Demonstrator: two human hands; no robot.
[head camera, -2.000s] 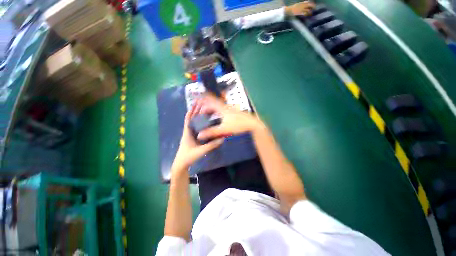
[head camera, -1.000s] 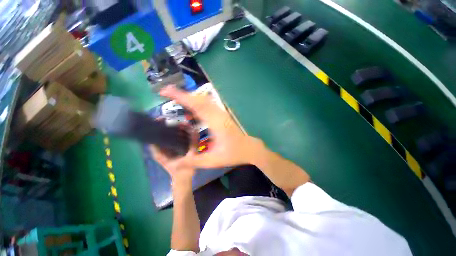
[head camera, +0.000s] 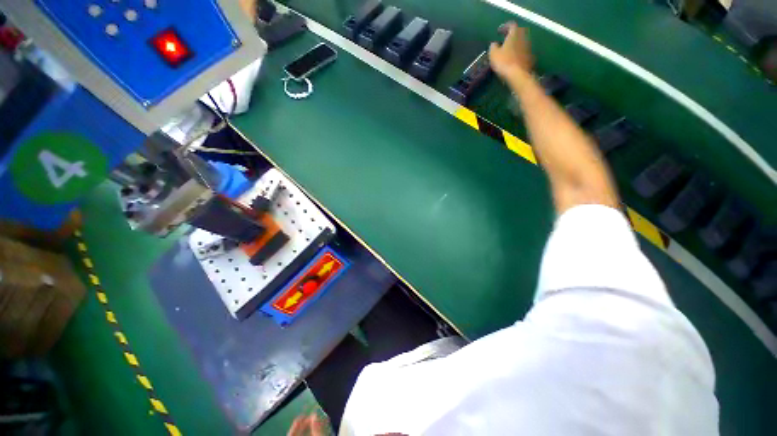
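My right hand (head camera: 511, 53) is stretched out over the green line, at the upper end of a dark plastic housing (head camera: 471, 77); whether the fingers grip it cannot be told. My left hand (head camera: 308, 425) is low at the bottom edge, blurred and mostly cut off. The orange nest (head camera: 267, 238) sits on the perforated base plate (head camera: 241, 277). A dark oblong part (head camera: 228, 218) stands at the nest under the metal press head (head camera: 175, 200); whether it is a housing is unclear.
More housings (head camera: 407, 38) lie in rows along the line. A phone with a pale strap (head camera: 310, 61) lies on the green bench. Another person's white sleeve (head camera: 242, 88) shows behind the control box (head camera: 162, 51). The blue machine head (head camera: 64, 166) is left; cartons (head camera: 34, 289) stand beyond.
My hands, together over the machine before with a dark housing, have parted. My right hand has moved out to the line, my left down to the bottom edge. The view has shifted right.
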